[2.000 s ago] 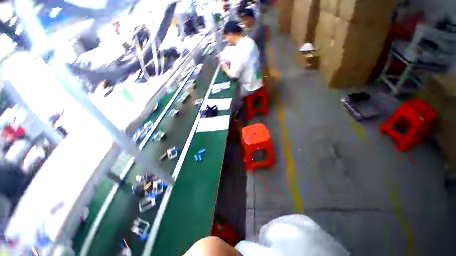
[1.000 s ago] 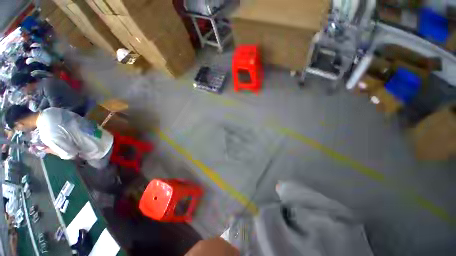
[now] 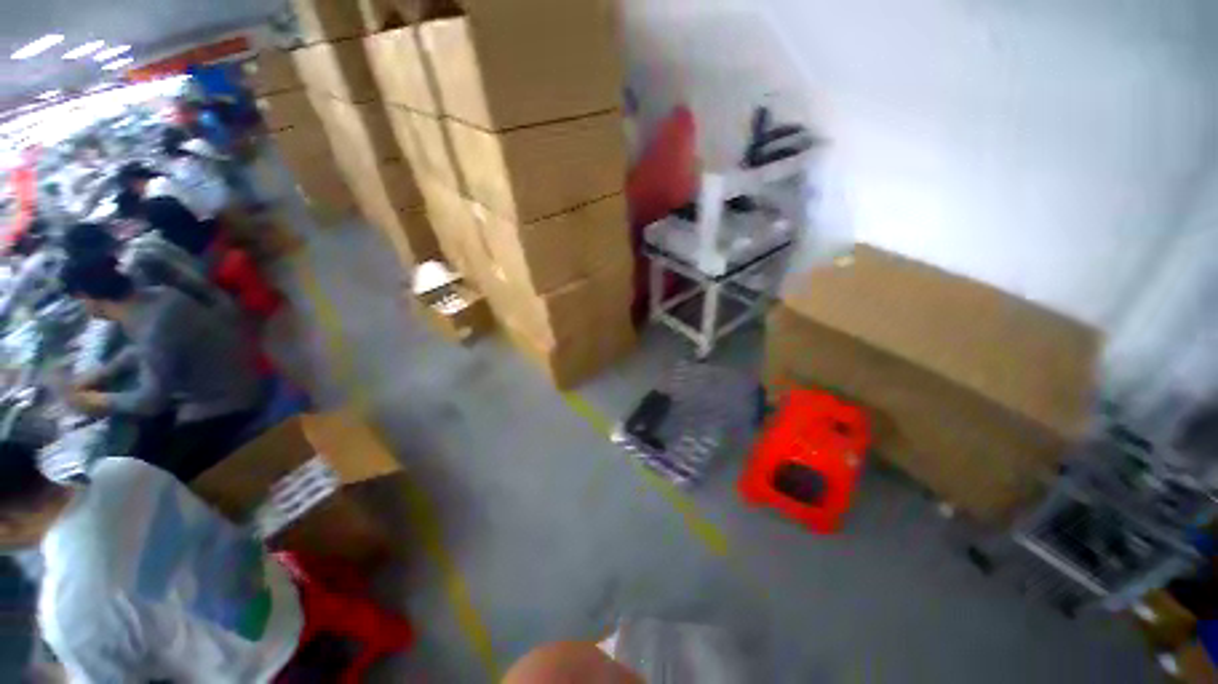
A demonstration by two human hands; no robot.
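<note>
Neither of my hands can be made out. A blurred, rounded skin-toned shape (image 3: 574, 664) is cut off by the bottom edge; I cannot tell which body part it is. A pale grey cloth-like patch (image 3: 675, 651) lies beside it. Nearest in front is the grey floor (image 3: 534, 515) with yellow lines. At the lower left, an open carton (image 3: 354, 448) holding white items stands by a red stool (image 3: 350, 625). No part being worked on can be identified.
A person in a white top (image 3: 160, 575) is at lower left, with others beyond. Tall carton stacks (image 3: 561, 187) stand centrally. A black-and-grey flat item (image 3: 675, 434), a red stool (image 3: 805, 458), a large carton (image 3: 935, 368) and a metal trolley (image 3: 1115, 535) stand right.
The view has swung right and up, away from the green bench. The bench and its parts have left the clear view; carton stacks and the wall now show.
</note>
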